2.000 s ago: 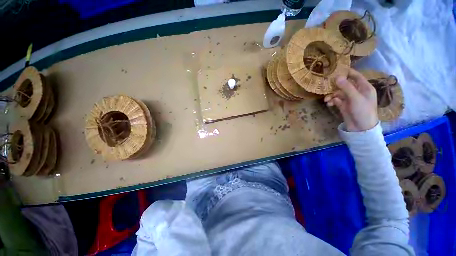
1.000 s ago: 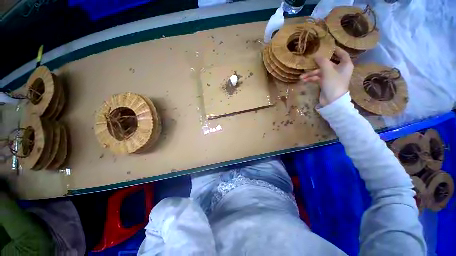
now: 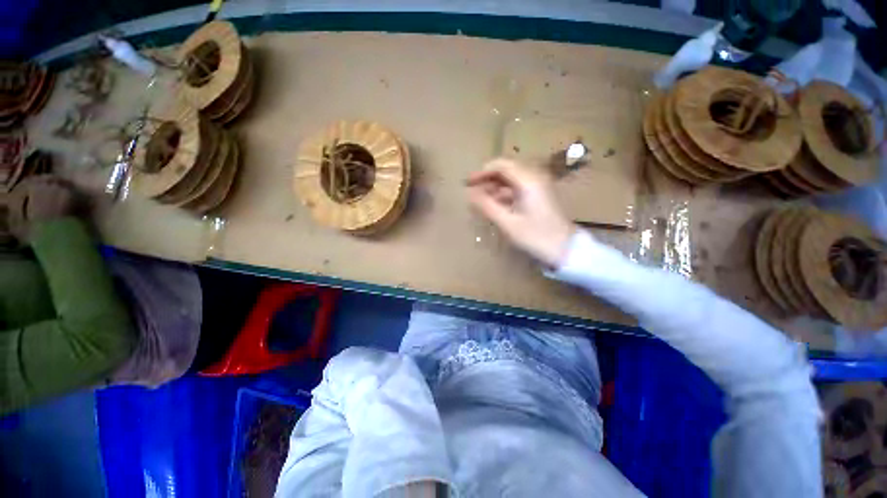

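My right hand (image 3: 525, 209) is over the cardboard-covered bench, just left of the square cardboard pad (image 3: 598, 199). Its fingers are loosely curled with a small gap, and I see nothing held. A small stack of tan wrapped rings (image 3: 390, 176) lies flat to its left, with brown strands looping in the central hole. A white nozzle-like tip (image 3: 576, 153) with brown specks around it is on the pad. My left hand is out of view; only its sleeve lies on my lap, cut off by the bottom edge.
More ring stacks stand at left (image 3: 214, 175) and right (image 3: 700, 146). A white bottle-like thing (image 3: 691, 56) is at the far edge. A person in a green sleeve (image 3: 73, 282) works at left. A red stool (image 3: 255, 336) and blue crates (image 3: 160, 443) are below the bench.
My right hand has left the right-hand ring stack and moved left past the pad. The view has shifted left, showing more of the other person and the left stacks.
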